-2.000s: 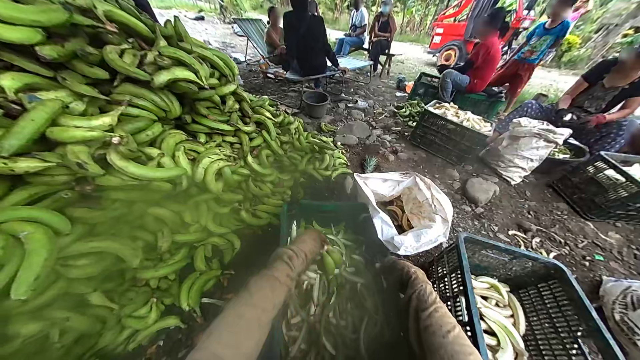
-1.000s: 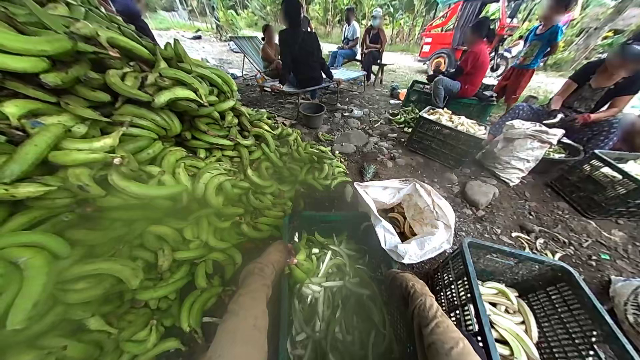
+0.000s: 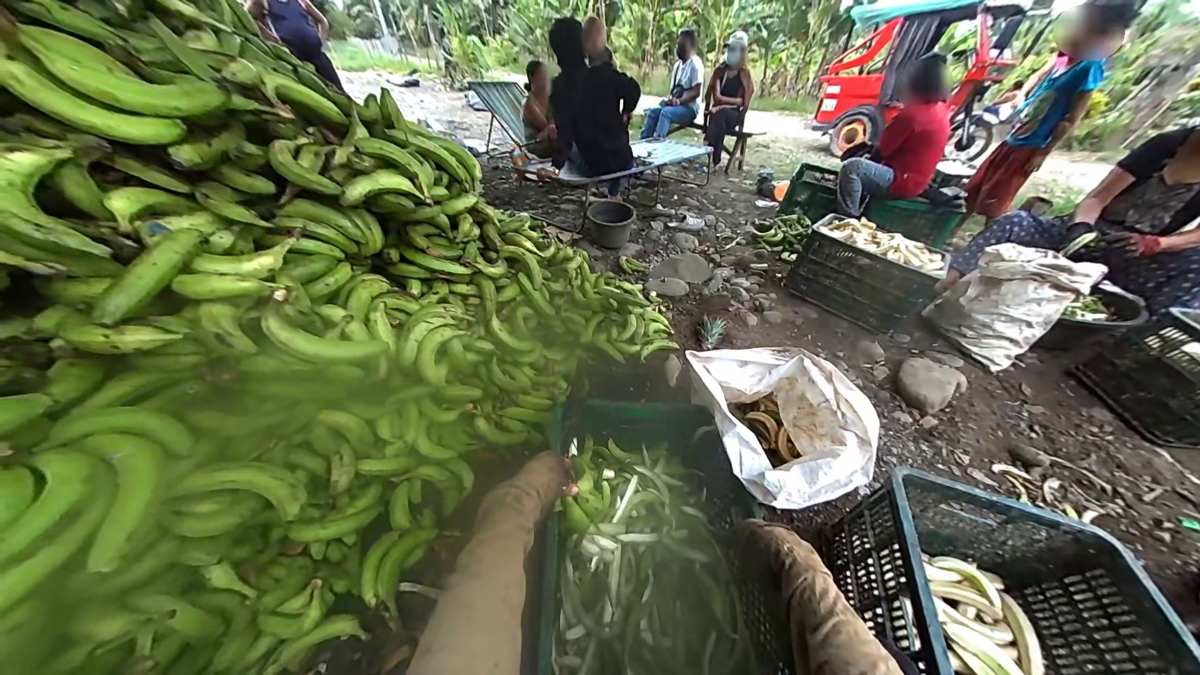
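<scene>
A tan-sleeved left arm reaches to the left rim of a green plastic crate [image 3: 619, 411]. Little shows of my left hand [image 3: 566, 480], beside green bananas or plantains [image 3: 579, 506] in the crate; its hold is unclear. My right sleeve ends at the crate's right side, and the hand is hidden. Pale and green peel strips [image 3: 637, 562] fill much of the crate, blurred by haze on the view. A huge heap of green bananas or plantains [image 3: 319, 347] lies to the left. Peeled pieces [image 3: 980, 619] lie in the dark crate [image 3: 1022, 516] at right.
An open white sack [image 3: 844, 431] with brownish pieces stands beyond the crates. Stones [image 3: 930, 384] lie on the dirt. Farther off are a full crate [image 3: 853, 281], another sack [image 3: 1003, 300], a bucket [image 3: 610, 225], seated people [image 3: 905, 155] and a red motor tricycle [image 3: 848, 89].
My left arm has moved left, from over the crate to its left rim. Peel strips it partly covered now show. The person at far right has shifted slightly.
</scene>
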